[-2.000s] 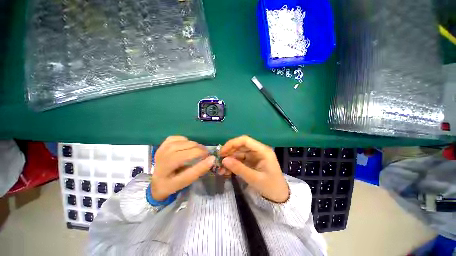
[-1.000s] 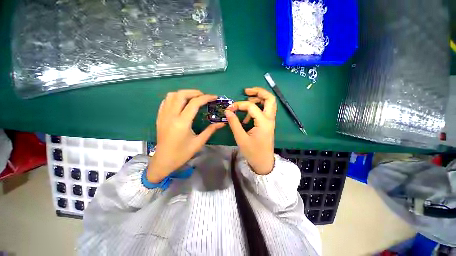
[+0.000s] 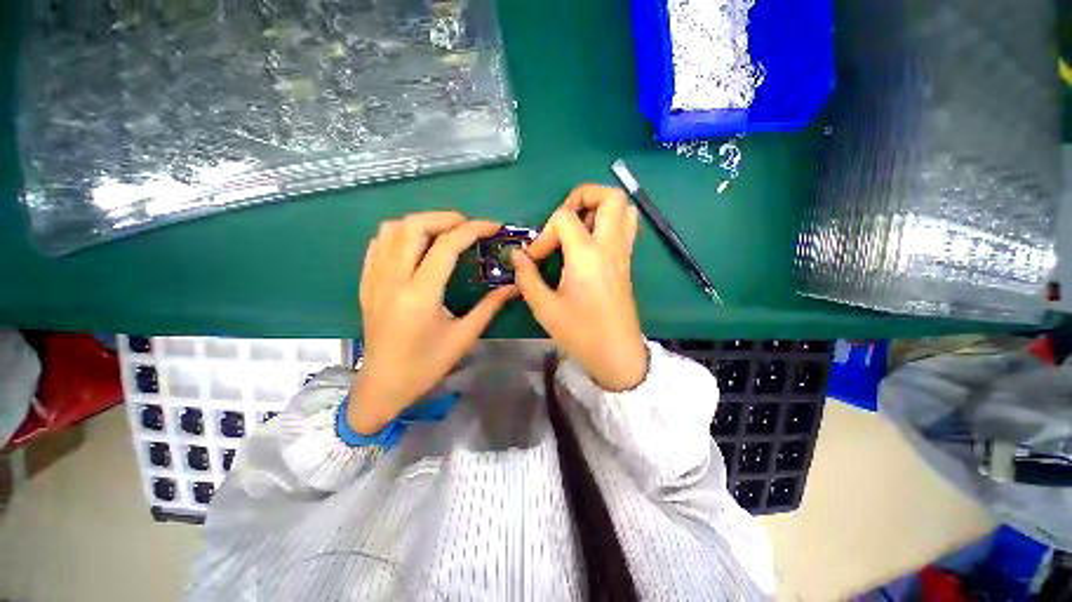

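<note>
A black rounded-square housing (image 3: 498,260) with a pale rim lies on the green mat near the bench's front edge. My left hand (image 3: 421,286) holds it by its left side, thumb below and forefinger above. My right hand (image 3: 578,273) has thumb and forefinger pinched together at the housing's right part. Whether a small part is between these fingertips is hidden. Tweezers (image 3: 665,232) lie on the mat just right of my right hand, pale end up.
Clear blister tray (image 3: 259,106) at upper left. Blue bin (image 3: 805,71) of white fittings at upper right, a few spilled below it. Stacked blister trays (image 3: 929,200) at right. White tray (image 3: 214,379) and black tray (image 3: 770,423) below the bench edge. Another person's sleeve (image 3: 976,400) at far right.
Both hands have moved from near my lap up to the housing on the mat. My left hand has taken hold of it. In the last second my right hand's fingers have closed in slightly.
</note>
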